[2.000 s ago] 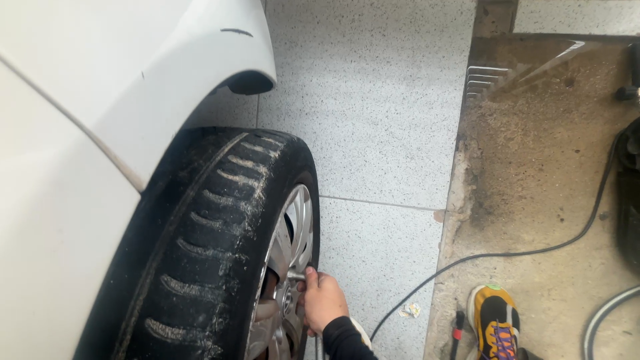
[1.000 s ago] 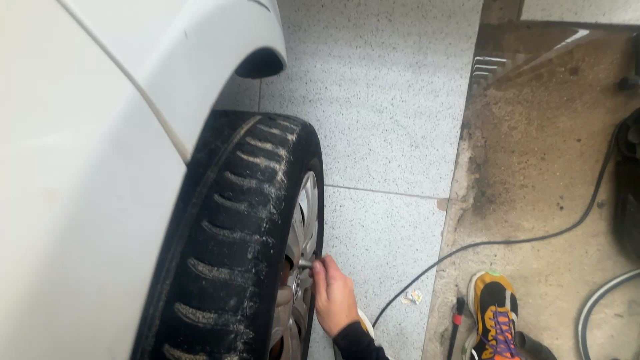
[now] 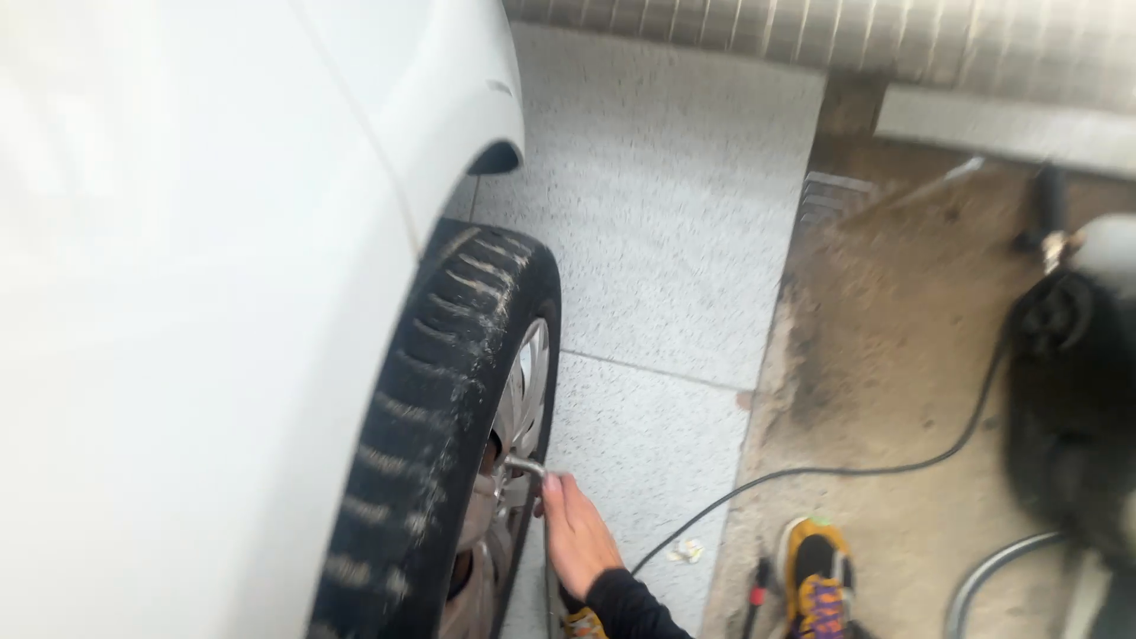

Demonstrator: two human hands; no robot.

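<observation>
A car wheel with a black tire (image 3: 461,355) and a silver multi-spoke wheel cover (image 3: 524,399) stands turned out beside the white car fender (image 3: 266,311). One hand (image 3: 577,532) in a black sleeve, seemingly my right, grips a bent metal wheel wrench (image 3: 528,465). The wrench's short end reaches into the middle of the wheel, and its handle runs down below the fingers. Where its tip sits on the wheel is too blurred to tell. My left hand is out of view.
A black cable (image 3: 834,471) crosses the speckled tiles (image 3: 674,248) and bare concrete. A dark machine (image 3: 1074,417) and a grey hose (image 3: 972,577) are at the right. Near my shoe (image 3: 816,568) lies a red and black tool (image 3: 757,595). A metal grate (image 3: 830,195) lies farther off.
The view has tilted up, showing a ribbed surface at the top. The hand remains at the middle of the wheel, and more of the wrench now shows.
</observation>
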